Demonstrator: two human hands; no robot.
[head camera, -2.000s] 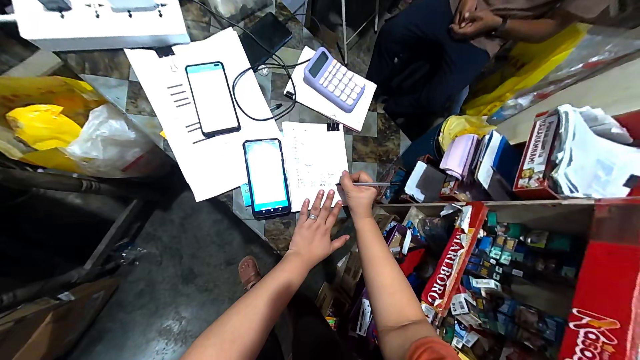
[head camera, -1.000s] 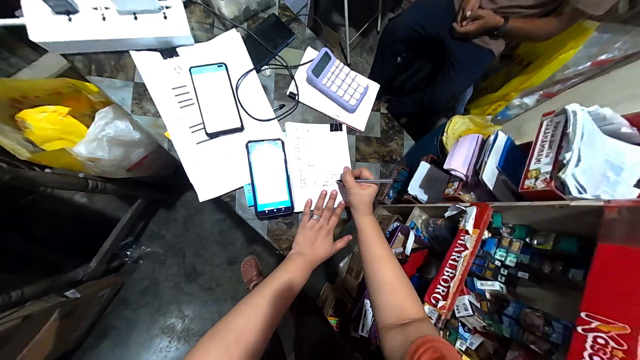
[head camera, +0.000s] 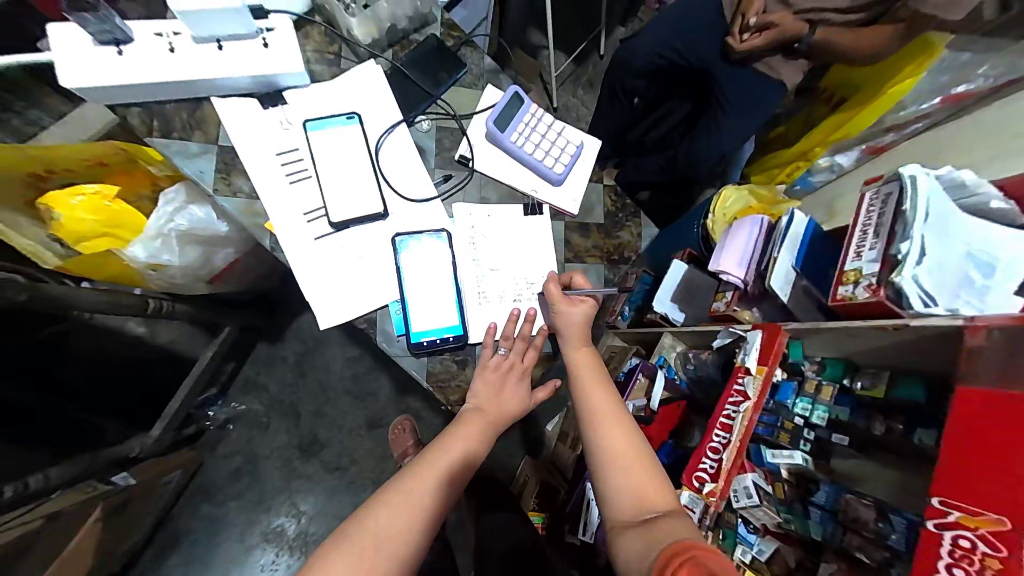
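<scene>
My left hand (head camera: 509, 370) lies flat, fingers spread, on the lower edge of a small sheet of paper (head camera: 504, 256) covered with handwriting. In my right hand (head camera: 573, 310) is a pen (head camera: 596, 292), its tip side at the sheet's right edge. A black binder clip (head camera: 534, 206) sits at the sheet's top. Left of it a phone (head camera: 430, 288) with a lit screen lies face up. A second lit phone (head camera: 346, 170) rests on large printed sheets (head camera: 352, 280). Above the sheet, a purple calculator (head camera: 534, 136) lies on a clipped paper pad (head camera: 588, 172).
A white power strip (head camera: 176, 68) and black cable (head camera: 380, 164) are at the back left. Plastic bags (head camera: 88, 216) hang left of the table. At right stand shelves with boxes and a red carton strip (head camera: 732, 424). A seated person (head camera: 688, 96) is beyond the table.
</scene>
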